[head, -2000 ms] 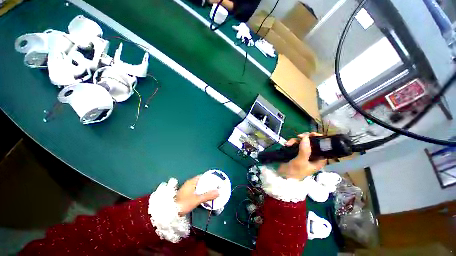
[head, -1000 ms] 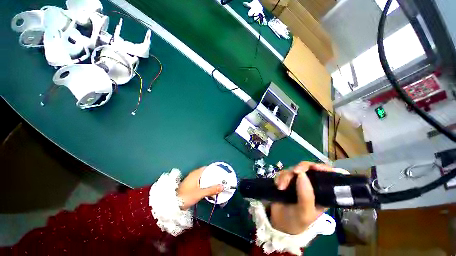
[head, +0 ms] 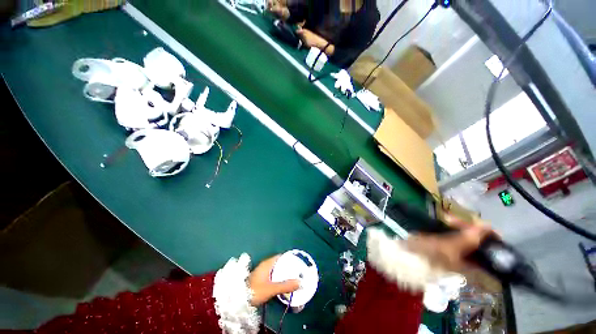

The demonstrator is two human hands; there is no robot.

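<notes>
My left hand holds a round white plastic housing at the bench's near edge, thumb on its face, with a thin dark wire hanging below. My right hand is blurred and grips the black electric screwdriver to the right, beyond the screw feeder. The driver's front end points up-left, away from the housing. The grey metal screw feeder stands mid-bench between the hands and the belt.
White housings with thin wires lie piled at left. A green conveyor belt with pale rails crosses behind. Small motors lie right of the held housing. A person works across the belt. Brown cardboard and a black cable loop are at right.
The screwdriver has moved from the housing's face to the right and away, still in my right hand. My left hand keeps the housing. The view has shifted, showing the person across the belt.
</notes>
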